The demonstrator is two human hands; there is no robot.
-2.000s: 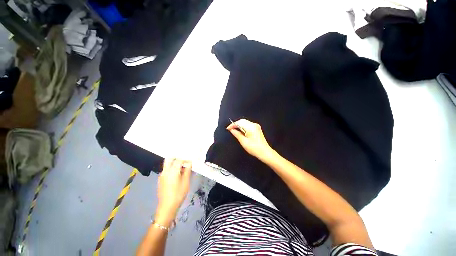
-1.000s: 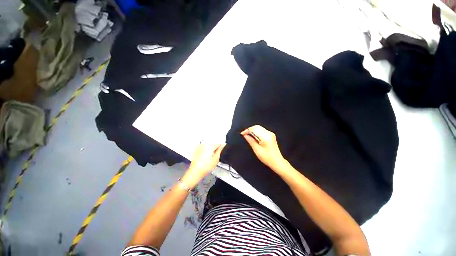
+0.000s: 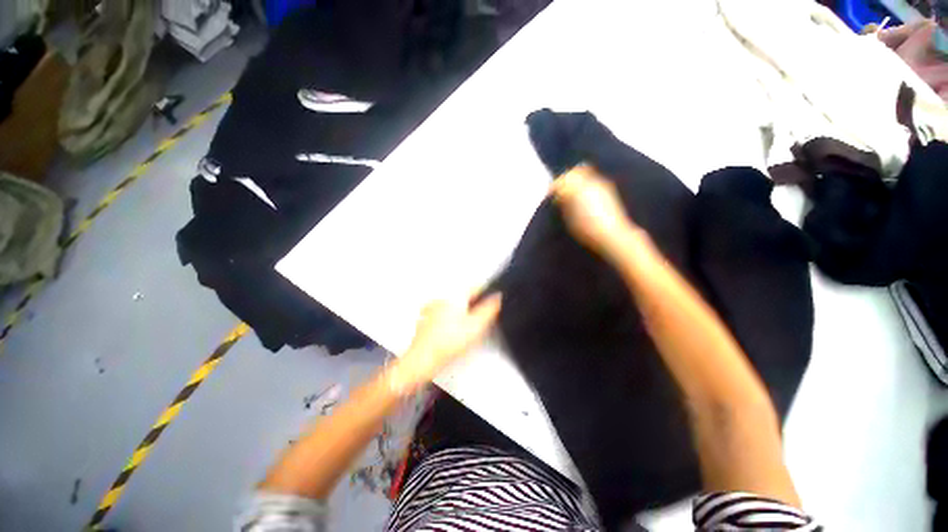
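Black shorts (image 3: 613,343) lie spread on the white table (image 3: 437,197), their near part hanging toward the wearer. My left hand (image 3: 452,330) is blurred at the garment's left edge, with a bit of black cloth pinched at the fingertips. My right hand (image 3: 593,208) is blurred over the upper left part of the shorts, near the edge. Its fingers are closed together; whether they hold snips or cloth cannot be made out.
Dark garments (image 3: 863,223) and a brown piece (image 3: 832,161) lie at the far right beside pale cloth (image 3: 780,78). A heap of black garments (image 3: 281,229) with white slits hangs at the left. Yellow-black tape (image 3: 172,416) and thread scraps are on the grey floor.
My left hand has moved from beside the table edge onto the garment's left edge. My right hand has moved up and away along the shorts. The shorts' left edge is pulled and now slants.
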